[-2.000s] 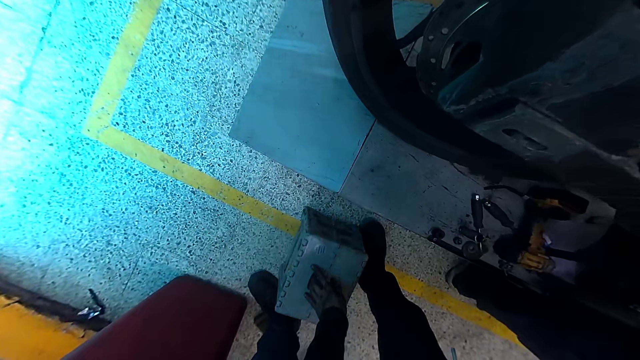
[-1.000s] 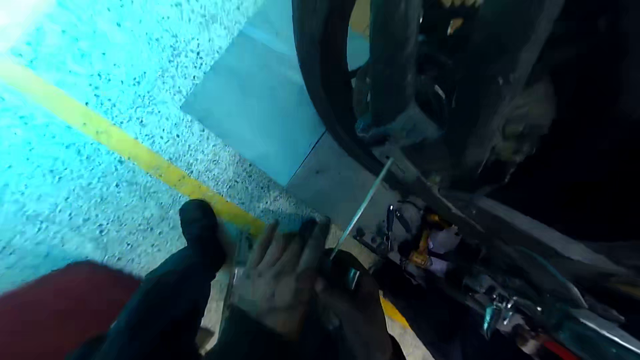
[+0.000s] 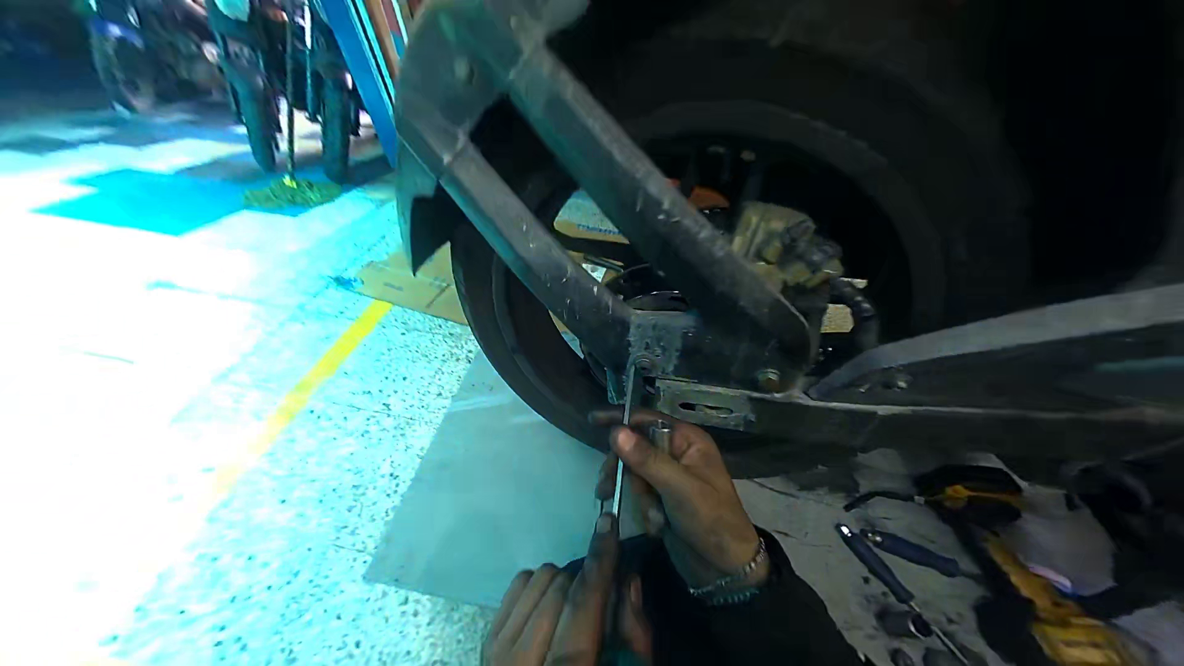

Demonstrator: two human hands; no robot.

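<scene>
My right hand (image 3: 689, 490) grips a slim metal rod (image 3: 621, 472), with a small steel socket (image 3: 660, 435) also between its fingers. The rod's upper end meets a bolt near the metal bracket (image 3: 661, 344) at the foot of the struts, by the wheel. Below, at the bottom edge, my left hand (image 3: 564, 610) has its fingers curled around the lower part of the rod; its palm is hidden. Behind the struts stands a motorcycle wheel with a black tire (image 3: 536, 388).
Ratchet-like tools with dark handles (image 3: 874, 564) and a yellow and black power tool (image 3: 1027, 592) lie on the floor at the right. The swingarm (image 3: 971, 416) runs rightward. Other motorcycles (image 3: 250, 92) and a mop (image 3: 292, 190) stand at the upper left.
The view has moved in close to the wheel and struts. The metal box under a hand two seconds ago is out of view. Both hands are now at the rod by the bracket.
</scene>
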